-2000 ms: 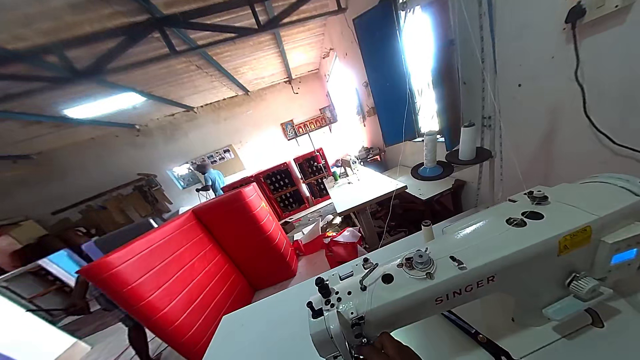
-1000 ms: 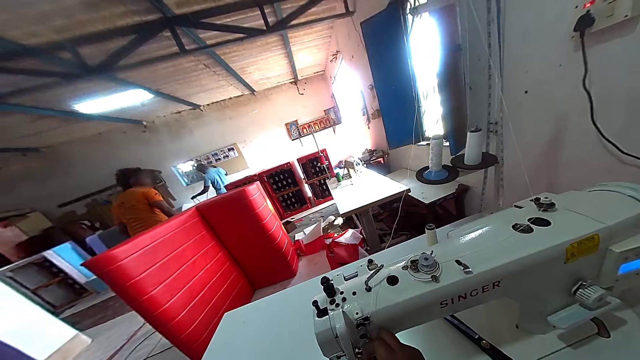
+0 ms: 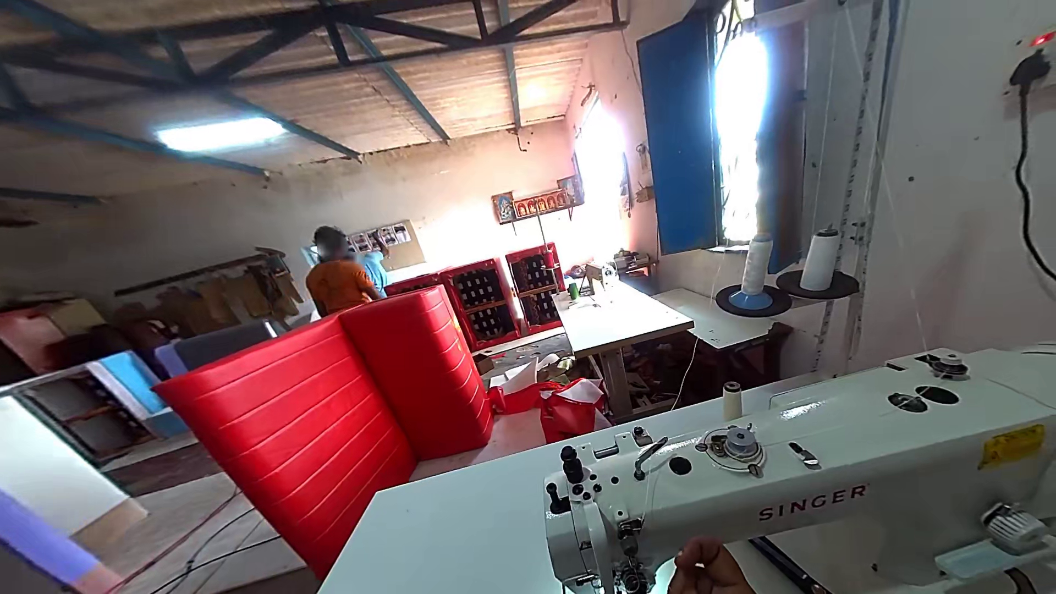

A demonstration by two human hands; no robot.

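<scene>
One of my hands, which looks like my right hand (image 3: 706,568), shows at the bottom edge with its fingers bent, just right of the needle end of a white Singer sewing machine (image 3: 792,478). Whether it holds thread cannot be made out. My left hand is not in view. Beside the hand is the thread tension assembly (image 3: 631,549). A small thread spool (image 3: 732,402) stands behind the machine arm, and two large white thread cones (image 3: 757,268) rest on dark round holders above. Right of my hand, a dark long tool (image 3: 788,565) lies under the arm.
The white sewing table (image 3: 445,520) reaches left of the machine. Behind it stands a red quilted upholstered seat (image 3: 305,412). Farther back are another white table (image 3: 627,322) with a sewing machine, red frames (image 3: 483,304) and a person in orange (image 3: 338,285) near another in blue.
The person in orange has moved right, next to the one in blue. My visible hand has come slightly away from the needle end, with its fingers raised.
</scene>
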